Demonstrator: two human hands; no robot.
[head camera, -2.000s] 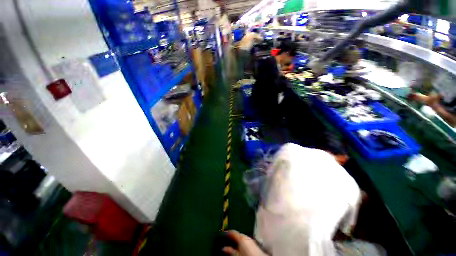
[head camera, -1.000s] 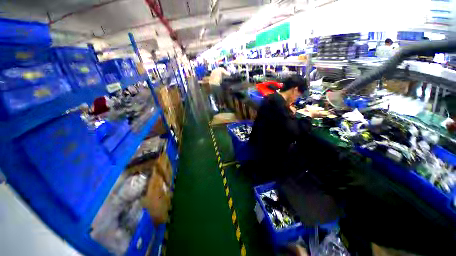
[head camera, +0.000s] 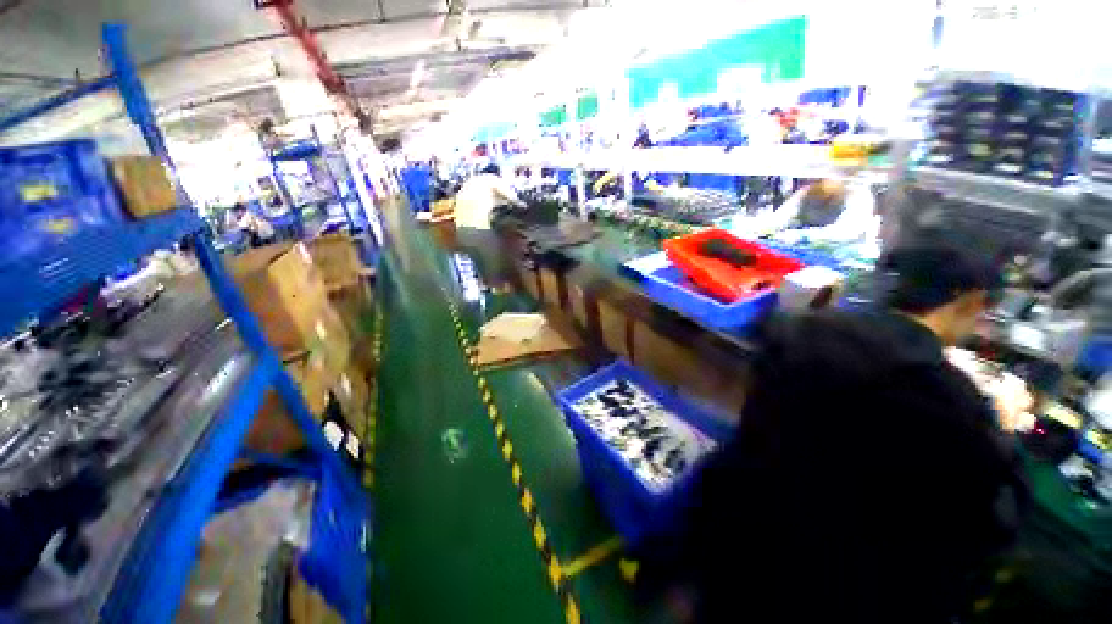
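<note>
Neither of my hands can be made out in the current view. Nearest in front of me on the right is a person in black clothing (head camera: 854, 475), bent toward the bench. Beside this person stands a blue plastic bin (head camera: 594, 457) holding small black and white parts, too blurred to name. Behind it, on the bench, a red tray (head camera: 732, 265) with dark items rests on a blue bin (head camera: 713, 305).
A green aisle floor (head camera: 445, 488) runs ahead, with yellow-black tape (head camera: 510, 457) along it. A blue rack (head camera: 232, 305) with cartons (head camera: 293, 299) stands on the left. A flattened carton (head camera: 524, 339) lies beside the tape. Another person in a light top (head camera: 482, 201) stands farther off.
I have moved forward along the aisle, and the seated person in black is now close on the right. The hand at the bottom edge two seconds ago no longer shows.
</note>
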